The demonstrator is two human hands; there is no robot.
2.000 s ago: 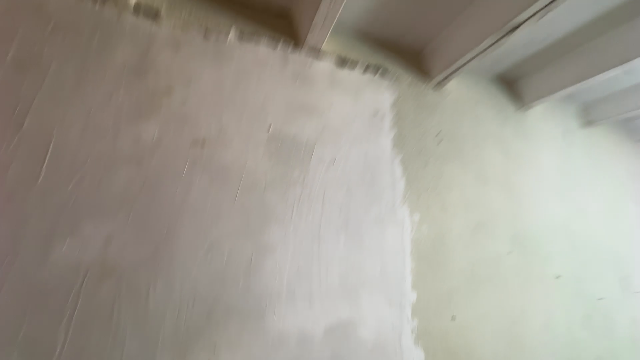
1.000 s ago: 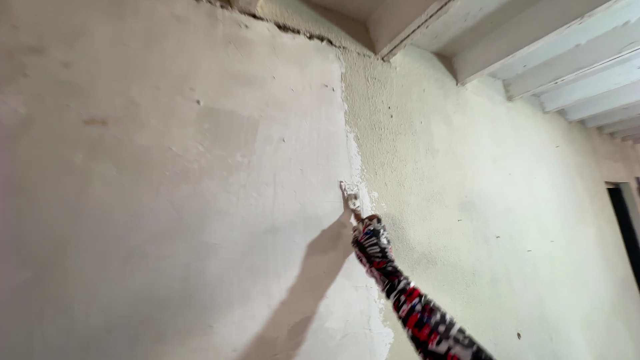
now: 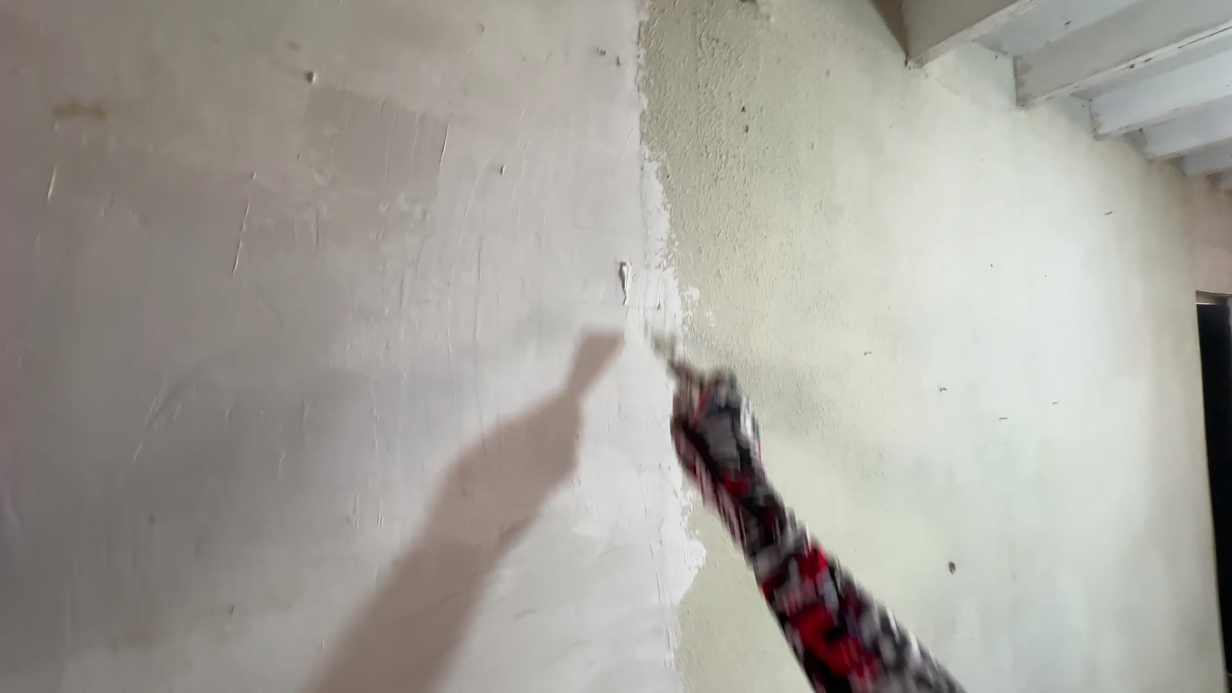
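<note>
My right hand (image 3: 714, 414), in a patterned covering that continues up the sleeve, is closed around a small putty knife (image 3: 664, 348), blurred by motion. The blade is at the edge between the white filler coat (image 3: 539, 414) on the left of the wall and the rougher, greenish painted wall (image 3: 847, 289) on the right. Just above the blade, a small ridge of filler (image 3: 625, 283) stands on the coat. The arm comes in from the lower right and throws a shadow on the white side. My left hand is out of view.
Pale ceiling beams (image 3: 1116, 63) run across the upper right. A dark doorway (image 3: 1217, 462) is at the far right edge. Thin trowel lines and small pits mark the wall.
Two seconds ago no hand was in view; one second ago my right hand was at the filler's edge with the tool. The view has shifted over the wall.
</note>
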